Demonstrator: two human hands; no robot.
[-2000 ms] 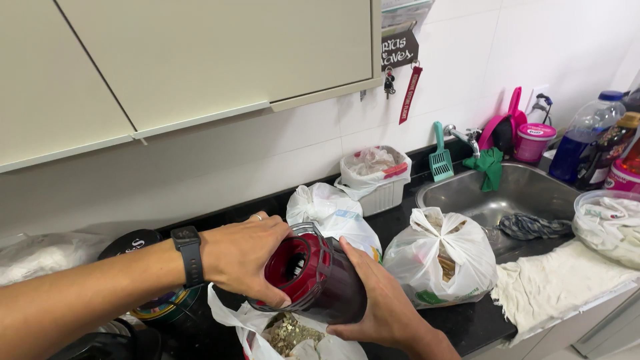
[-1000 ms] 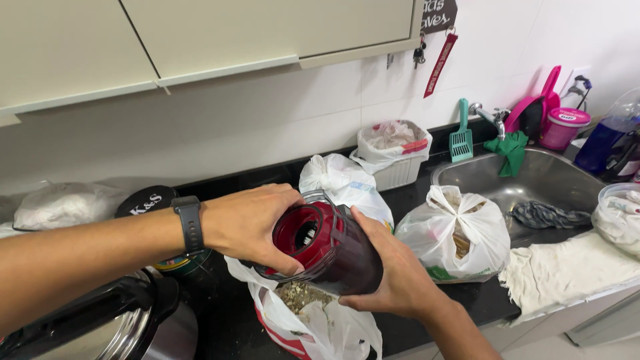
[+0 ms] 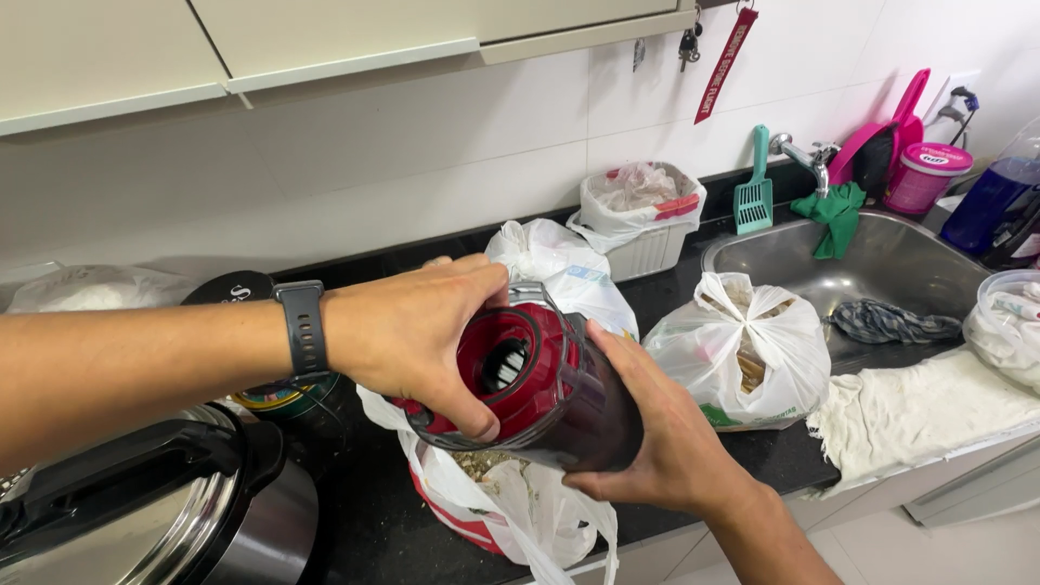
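A dark, translucent canister with a red inner part [image 3: 561,390], which looks like a vacuum cleaner's dust container, is tilted between my hands. My left hand [image 3: 418,337], with a grey watch band [image 3: 301,329] on the wrist, grips the red top end, thumb on its rim. My right hand [image 3: 670,422] wraps the lower end from the right. Directly under the canister stands an open white plastic bag [image 3: 561,520] holding greyish-brown loose debris [image 3: 481,465]. The canister hides part of the bag's mouth.
A tied white bag [image 3: 743,357] stands right of the canister, before a steel sink [image 3: 865,272]. Behind are another white bag [image 3: 552,252] and a lined bin [image 3: 650,252]. A pressure cooker [image 3: 195,504] is at lower left. Cabinets [image 3: 341,36] overhang the back. A cloth [image 3: 926,402] covers the counter's edge.
The view has shifted, bringing more of the cooker into sight at the left. Both hands keep hold of the canister over the open bag, in nearly the same grip.
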